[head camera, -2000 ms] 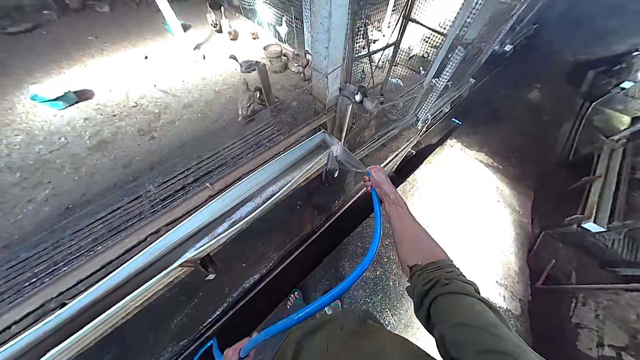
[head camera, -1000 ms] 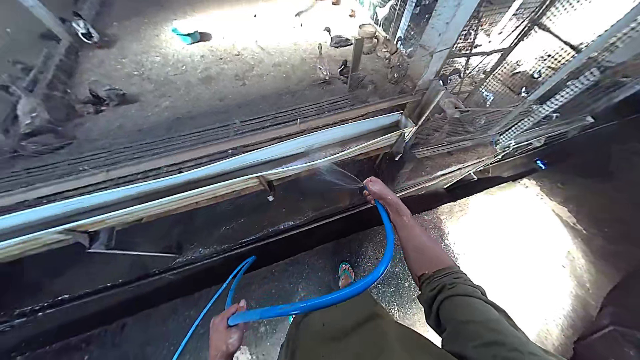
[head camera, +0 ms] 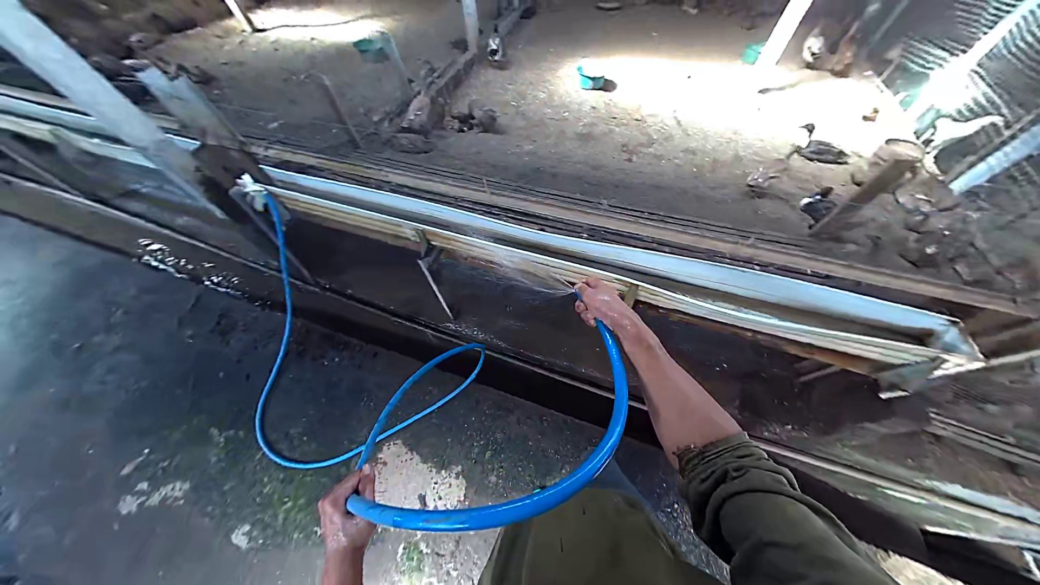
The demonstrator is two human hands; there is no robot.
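My right hand [head camera: 603,305] is closed around the end of a blue hose [head camera: 487,517], and water sprays from it toward the left, along the outer side of a long trough [head camera: 731,280]. Lower down, at the bottom left of centre, my left hand [head camera: 348,510] grips the same hose farther along. From there the hose loops over the wet floor and rises to a white fitting [head camera: 253,192] at a post. The trough runs beside the bird pen at about the height of my right hand.
Ducks [head camera: 821,151] stand in the dirt pen beyond the trough, with a teal container [head camera: 591,79] on the ground. A wooden post [head camera: 873,183] leans at the right. A dark gutter [head camera: 561,392] runs below the trough, beside the wet concrete floor [head camera: 203,390].
The view has swung far to the left, bringing the post and the hose's fitting into sight. The spray now falls on a different part of the trough side. Both hands still hold the hose.
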